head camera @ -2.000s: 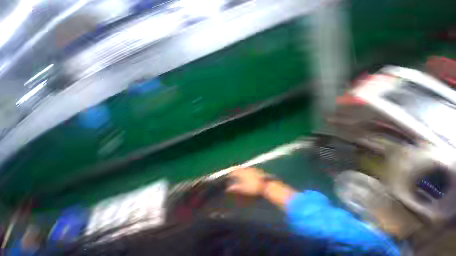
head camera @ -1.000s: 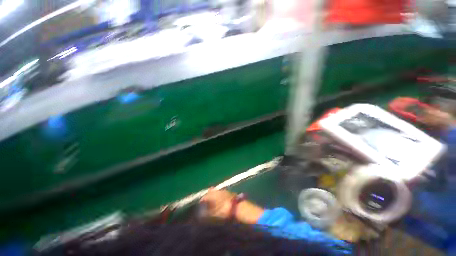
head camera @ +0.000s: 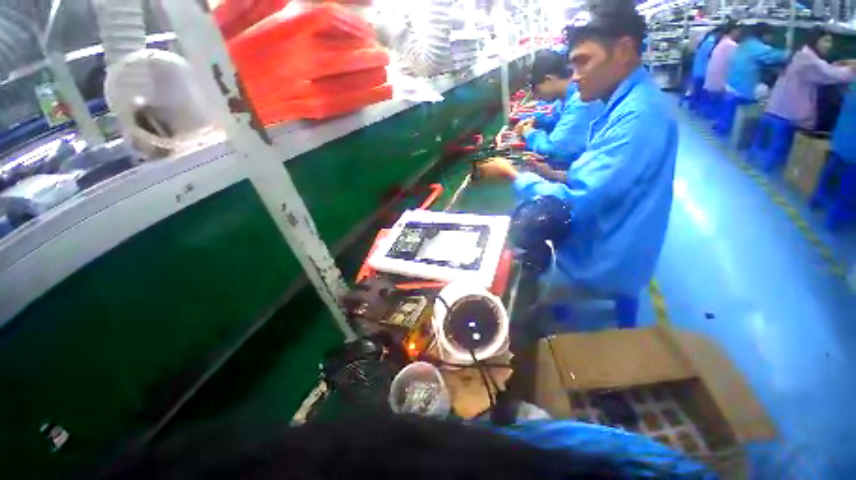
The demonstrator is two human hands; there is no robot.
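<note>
Neither of my hands shows; only a blue sleeve (head camera: 601, 444) lies at the bottom edge, partly behind a dark blurred shape. Nearest in front is a white round tub (head camera: 420, 391) of small silver pieces. A white round fan or extractor (head camera: 471, 323) with a dark centre stands behind it to the right. A cluttered dark and yellow box (head camera: 405, 315) with an orange light sits left of the fan. A white-framed tablet-like device (head camera: 443, 246) lies on red-orange trays beyond.
An open partitioned carton (head camera: 648, 398) is at the lower right. A chipped white post (head camera: 272, 187) rises left of the bench. Red-orange trays (head camera: 310, 70) are stacked on the shelf. A person in a blue smock (head camera: 610, 178) works beyond the device; more people sit farther away.
The view has swung right and up. My left or right hand seen earlier at the belt edge is out of the picture. The carton, aisle and neighbouring workers have come into view.
</note>
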